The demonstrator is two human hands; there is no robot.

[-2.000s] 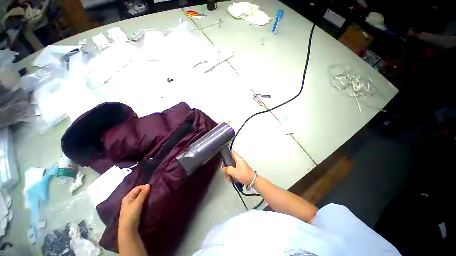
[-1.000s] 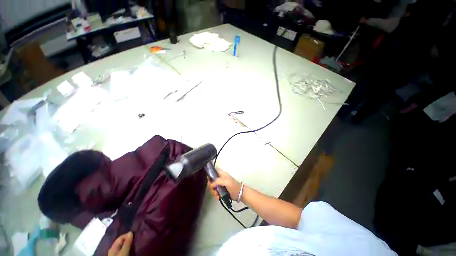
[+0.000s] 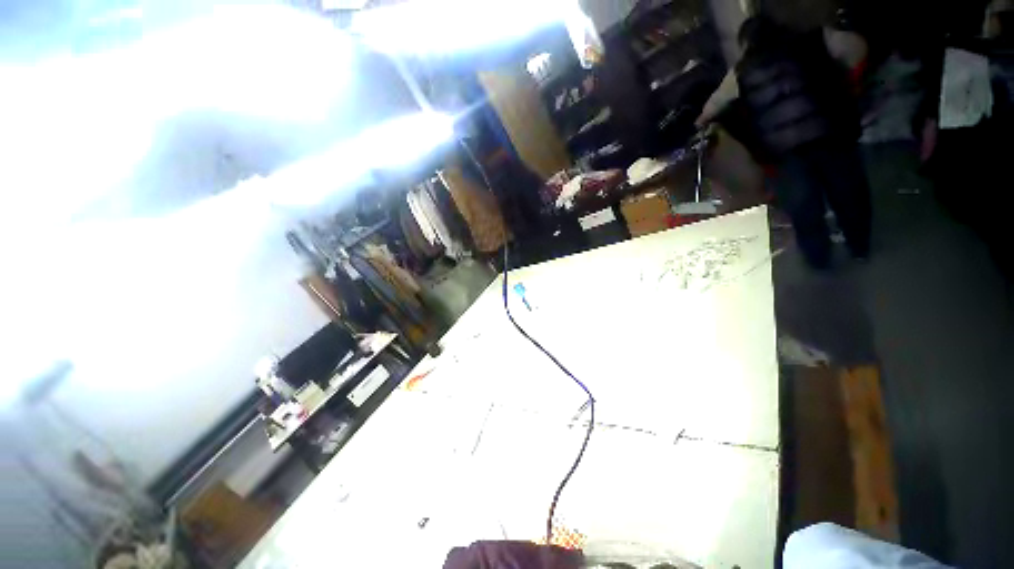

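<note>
The maroon puffer jacket (image 3: 512, 556) shows only as a small piece at the bottom edge of the picture. The black power cord (image 3: 564, 372) runs from above the far end of the table down to beside the jacket. The hair dryer is out of the picture. Neither of my hands is in view. A pale sleeve (image 3: 851, 547) shows at the bottom right. A small orange-red dotted patch (image 3: 567, 538) lies by the jacket.
The pale table (image 3: 678, 356) holds a blue item (image 3: 522, 295) and a heap of thin pieces (image 3: 712, 265). Clothing racks (image 3: 428, 228) and bright lights are beyond. A person in a dark puffy vest (image 3: 789, 100) stands at the upper right. Wooden boards (image 3: 865, 445) are right of the table.
The view has swung up and away from the jacket. Both hands and the hair dryer have left the picture. The room beyond and another person now show.
</note>
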